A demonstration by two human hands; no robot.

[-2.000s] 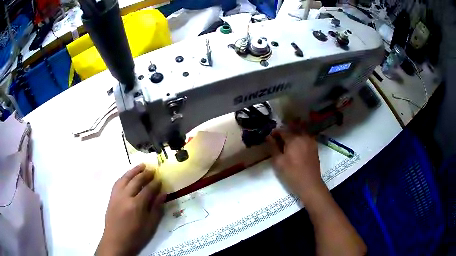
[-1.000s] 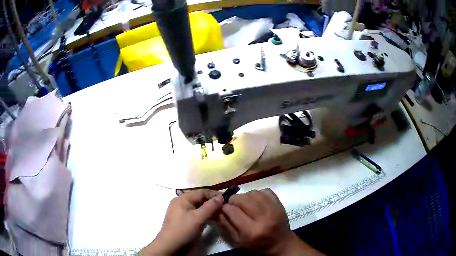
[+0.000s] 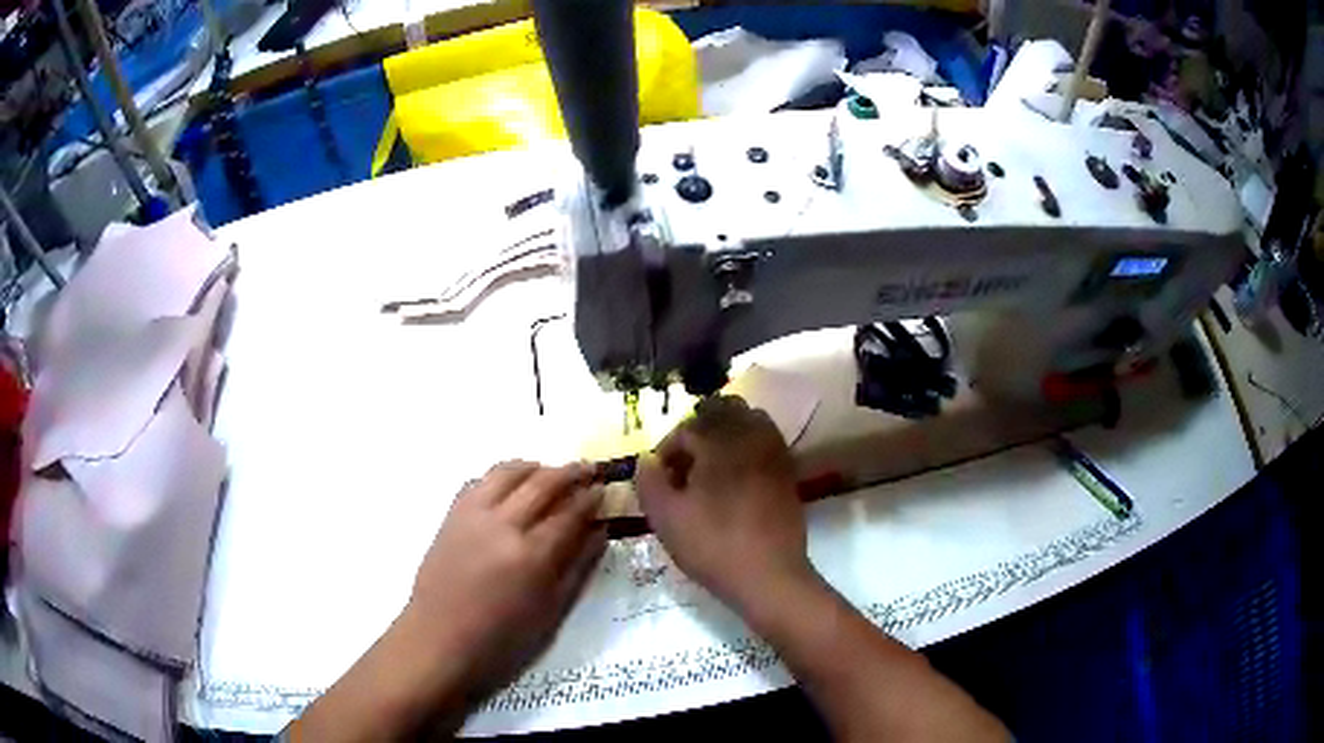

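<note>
A small dark label (image 3: 619, 469) lies between my hands, just in front of the needle and presser foot (image 3: 635, 407). My left hand (image 3: 511, 559) has its fingertips on the label's left end. My right hand (image 3: 726, 497) is bent at the label's right end, its fingers curled and partly hiding the work. A pale pink fabric piece (image 3: 784, 395) lies under the sewing machine head and shows right of my right hand; most of it is hidden by my hands. The white sewing machine (image 3: 871, 276) stands over it.
Pale pink panels (image 3: 124, 436) are stacked at the left. Black scissors and dark labels (image 3: 903, 366) lie under the arm. A slim green-dark tool (image 3: 1092, 479) lies right. Thin curved strips (image 3: 472, 283) lie left of the head. A blue crate (image 3: 1162, 624) is at the lower right.
My hands have moved from the table's front edge up to the needle area with the label. The fabric piece is now mostly covered. The camera view has shifted.
</note>
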